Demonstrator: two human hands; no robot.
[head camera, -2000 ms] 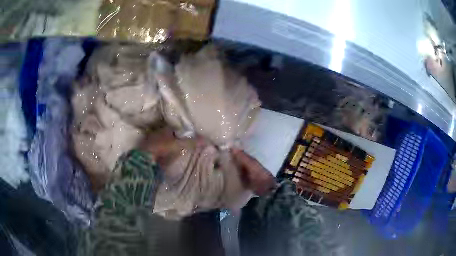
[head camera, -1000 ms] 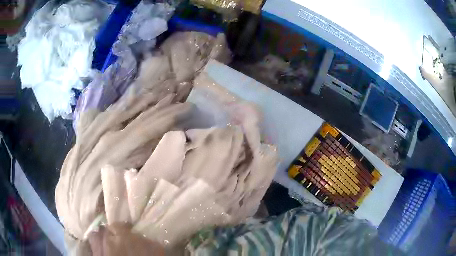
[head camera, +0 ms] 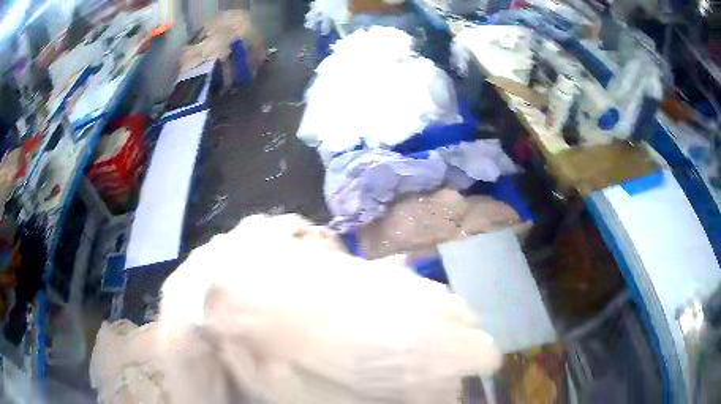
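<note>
A large heap of pale beige fabric [head camera: 316, 316] fills the lower middle of the view, close to the camera and overexposed. A smaller beige fold [head camera: 130, 363] shows at its lower left. Neither of my hands can be made out; the heap covers the place where they might be. Behind the heap, beige pieces [head camera: 443, 221] lie in a blue crate, with lilac-white pieces [head camera: 379, 185] just beyond them.
A white heap [head camera: 379, 87] stands beyond the crates. A pale board [head camera: 498, 288] lies right of the heap, with a patterned panel [head camera: 534, 379] below it. A white table with blue trim [head camera: 664, 252] runs along the right. A white bench [head camera: 167, 189] and red bundle [head camera: 118, 162] are left.
The view has swung up and leftward, showing the aisle. The beige heap now stands large and close to the camera, apart from the crate. The patterned sleeve and the hand have left sight.
</note>
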